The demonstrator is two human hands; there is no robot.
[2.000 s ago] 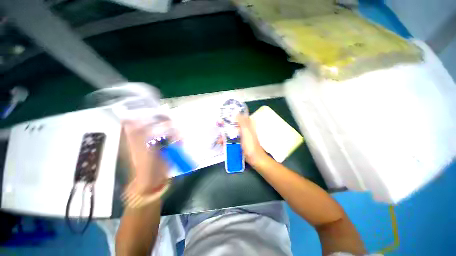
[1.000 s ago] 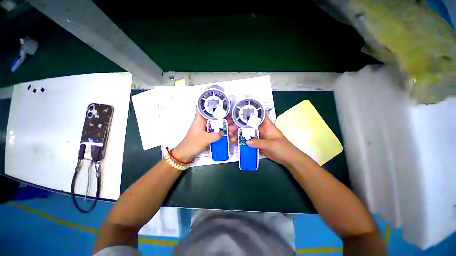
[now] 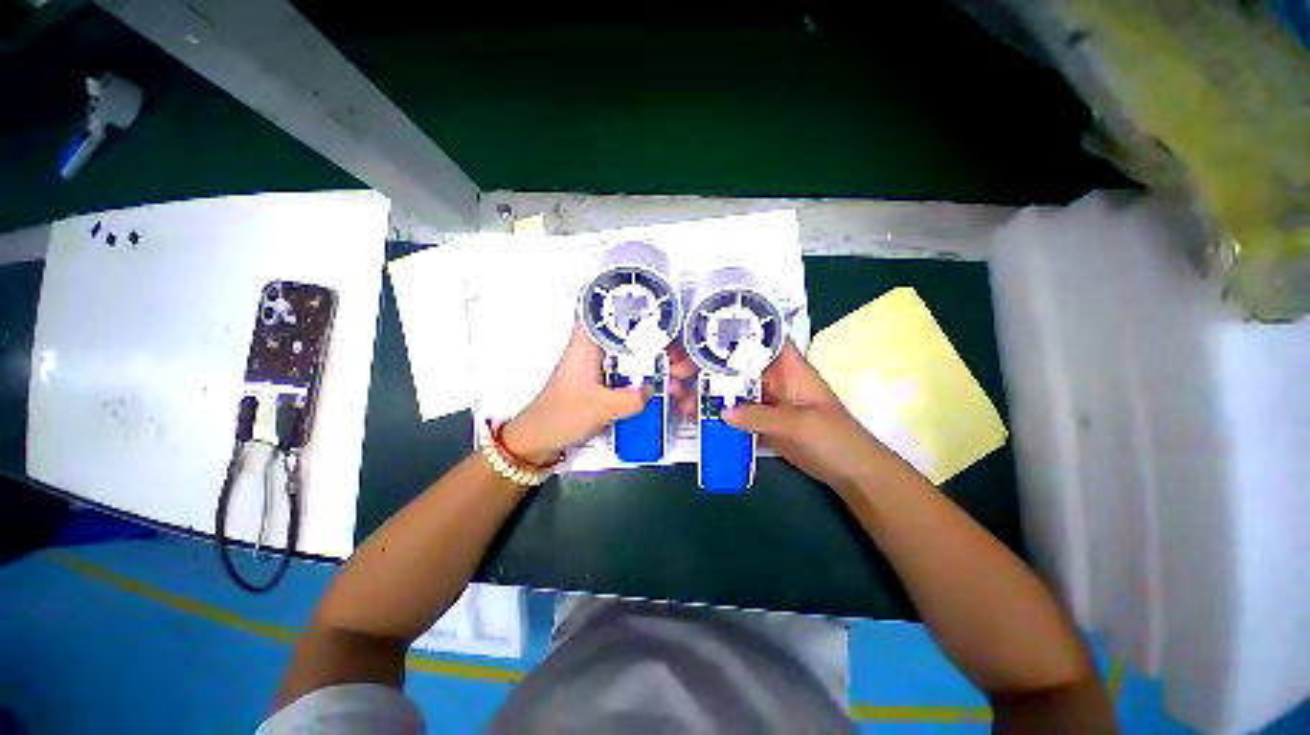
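Observation:
My left hand [image 3: 575, 401] holds a handheld fan unit [image 3: 631, 310], its ringed head upward and a bright blue battery cell [image 3: 639, 438] in the open handle. My right hand [image 3: 799, 417] holds a second fan unit [image 3: 734, 333] beside it, slightly lower, with its own blue battery cell [image 3: 728, 457]. Both thumbs lie at the handles near small dark board areas. Both units are above printed record sheets [image 3: 503, 323]. The fingers behind the handles are partly hidden.
A white board [image 3: 144, 359] at left bears a dark patterned smartphone [image 3: 290, 352] with a strap loop. A yellow pad [image 3: 909, 381] lies right of the sheets. A white foam stack [image 3: 1092, 431] stands at right. Another fan unit [image 3: 101, 127] lies on the green conveyor [image 3: 647, 101].
From two seconds ago, my left hand has brought its fan unit beside the right one, and the blur is gone. Over the last second, both units stay side by side and the view shifts slightly.

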